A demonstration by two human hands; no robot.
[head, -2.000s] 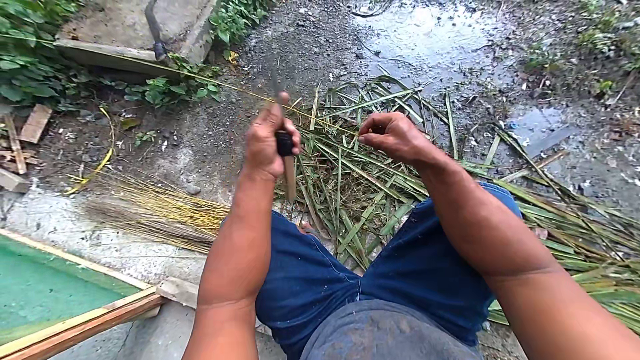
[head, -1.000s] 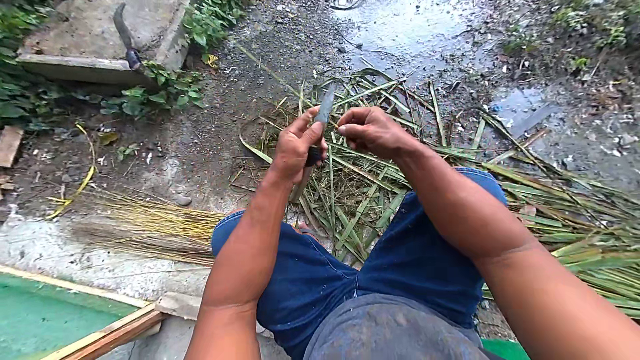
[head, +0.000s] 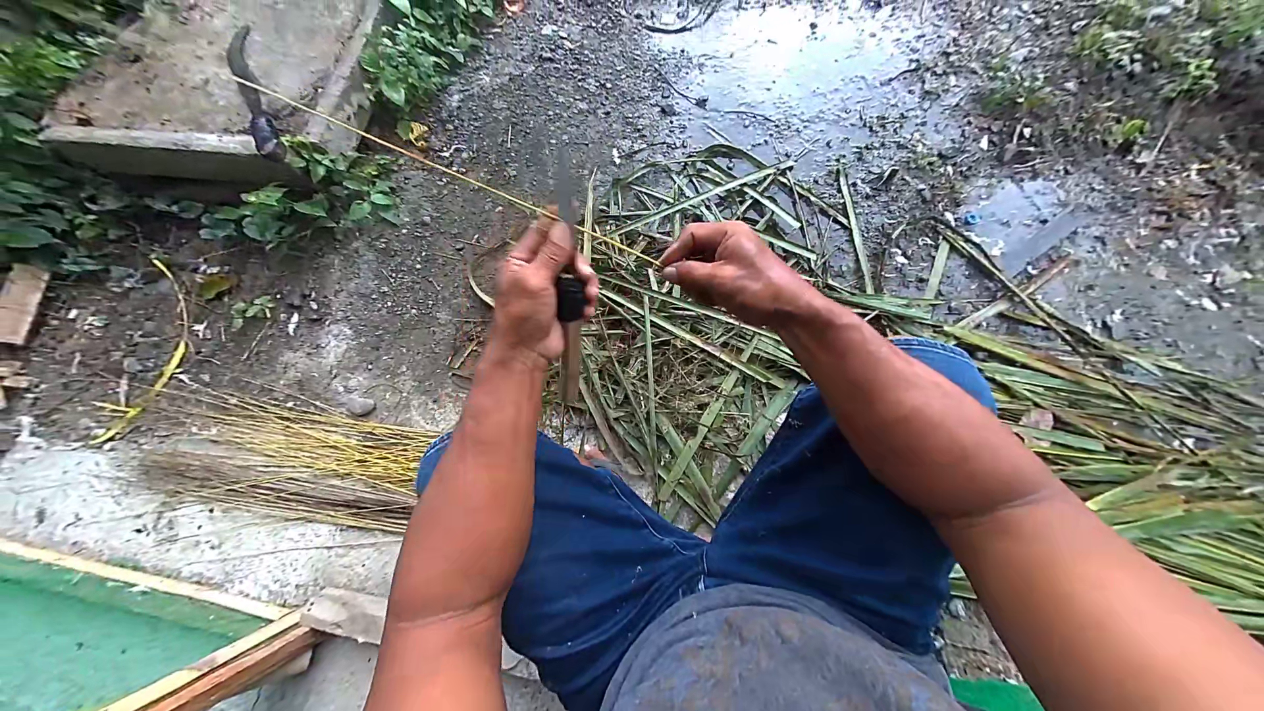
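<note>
My left hand [head: 538,281] is closed round the handle of a knife [head: 566,188], whose blurred blade points away from me. A thin yellow midrib of a palm leaflet [head: 444,170] crosses the blade at my left thumb. Its near end is pinched between the thumb and fingertips of my right hand [head: 726,272]; the far end reaches up left over a concrete slab. Cut green leaf strips [head: 691,395] lie in a heap below both hands. A bundle of thin yellow and brown midribs [head: 306,459] rests on the ground left of my knee.
A curved blade with a dark handle [head: 262,128] lies on the concrete slab [head: 148,143] at upper left. Long green leaves [head: 1165,444] spread at the right. A wood-framed green panel [head: 99,612] is at lower left. Wet ground [head: 780,69] lies ahead, with scrap wood [head: 22,301] at the left.
One second ago my hands were close together at the knife; now they are farther apart, with a midrib stretched across the blade. A similar strand also showed two seconds ago.
</note>
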